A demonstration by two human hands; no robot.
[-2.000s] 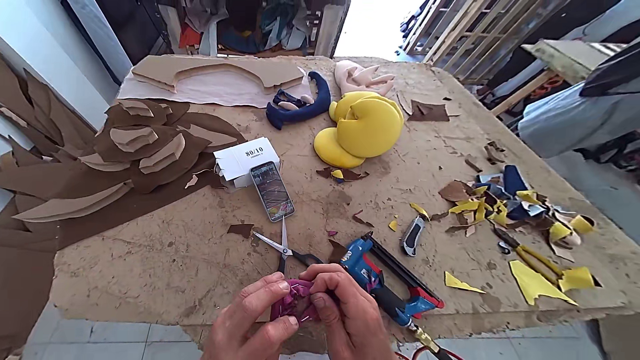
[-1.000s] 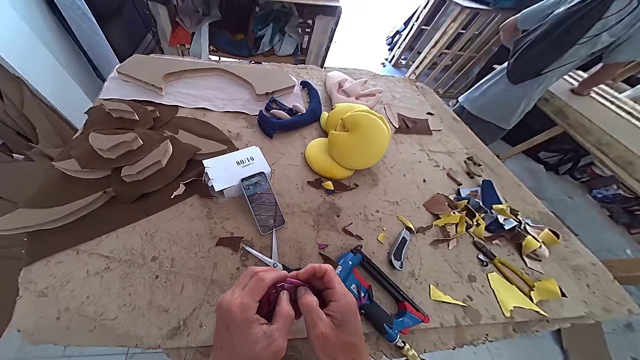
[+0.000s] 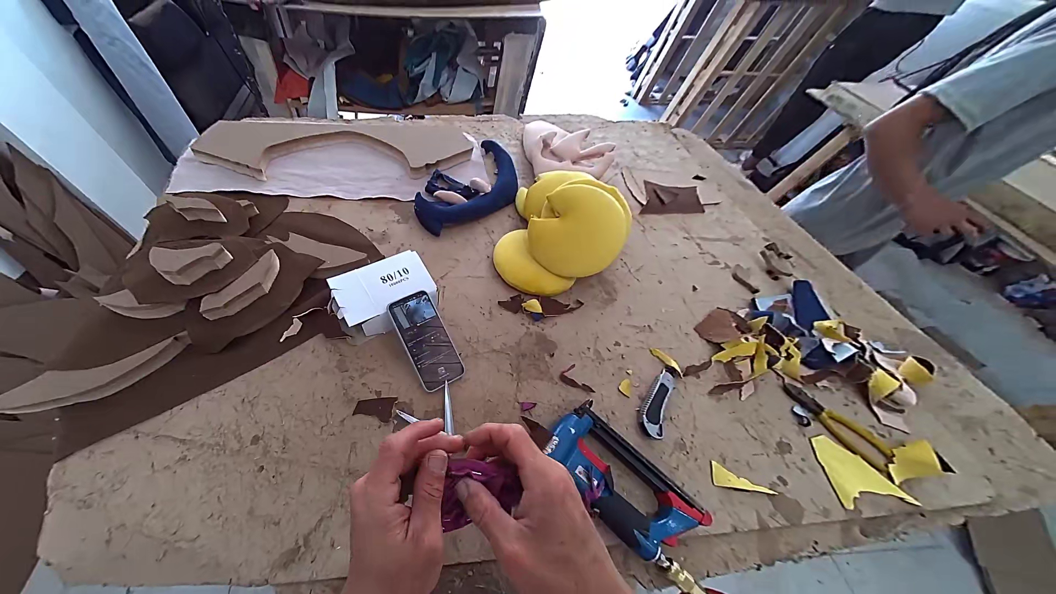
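My left hand [image 3: 404,503] and my right hand [image 3: 528,503] pinch a small purple fabric-covered piece [image 3: 480,488] between thumbs and fingers, low over the table's near part. Scissors [image 3: 447,408] lie just beyond, mostly hidden by my hands. Right of my right hand rests a blue and black pneumatic staple gun [image 3: 623,478] with a brass hose fitting. Farther out are a smartphone [image 3: 427,340] leaning on a white box [image 3: 382,289], a utility knife [image 3: 657,403], and yellow padded shapes [image 3: 569,231].
Brown fabric with foam pieces [image 3: 239,272] covers the left side. Dark blue padded pieces [image 3: 470,198] and pale pink ones [image 3: 569,150] lie at the back. Scraps [image 3: 804,338] and yellow-handled pliers [image 3: 841,425] lie right. Beyond the right edge stands a person [image 3: 916,165].
My hands keep hold of the purple piece, and their fingers have shifted on it. The person at the right, unseen two seconds ago, has come into view, nearer the table.
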